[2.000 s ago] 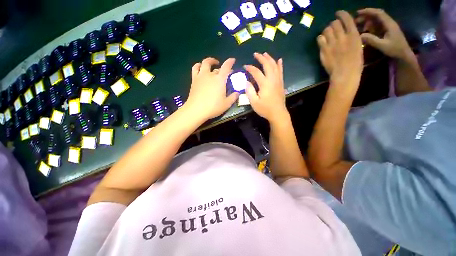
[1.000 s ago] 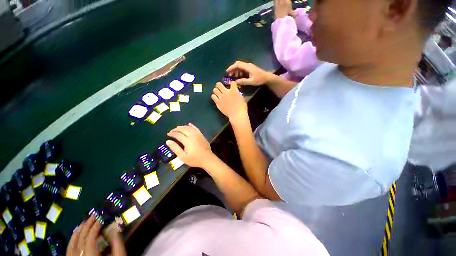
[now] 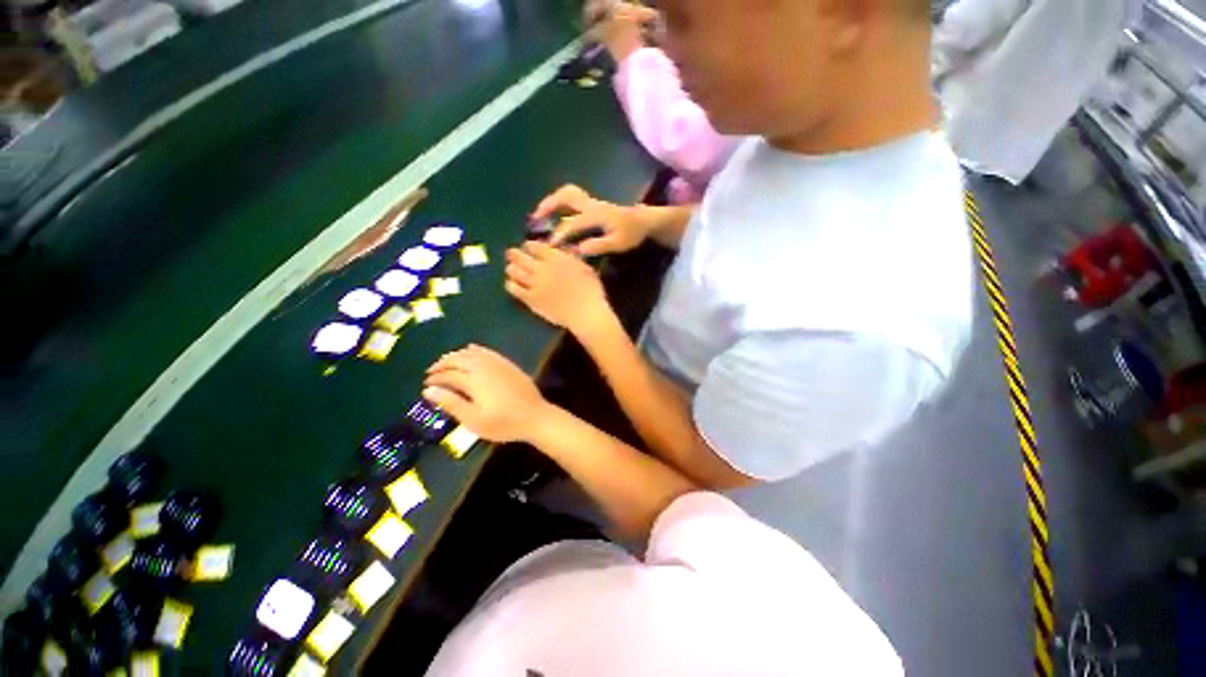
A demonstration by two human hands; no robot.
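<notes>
My right hand is palm down over the far end of the near row, its fingers partly covering a dark unit; whether they grip it is hidden. My left hand is out of the picture. More dark units with pale marks run down the row towards me. Square pouch batteries with yellow edges lie on their bench-edge side. One white-faced unit is in this row near the bottom.
Several white-faced units lie in a row farther up the green bench. Dark units cluster at lower left. A neighbouring worker sits at the right, hands on a small dark part. Another person's pink sleeve is beyond.
The view has swung right, towards the neighbour. My left hand has left the bottom edge, where a white-faced unit now shows in the row. My right hand stays at the row's far end.
</notes>
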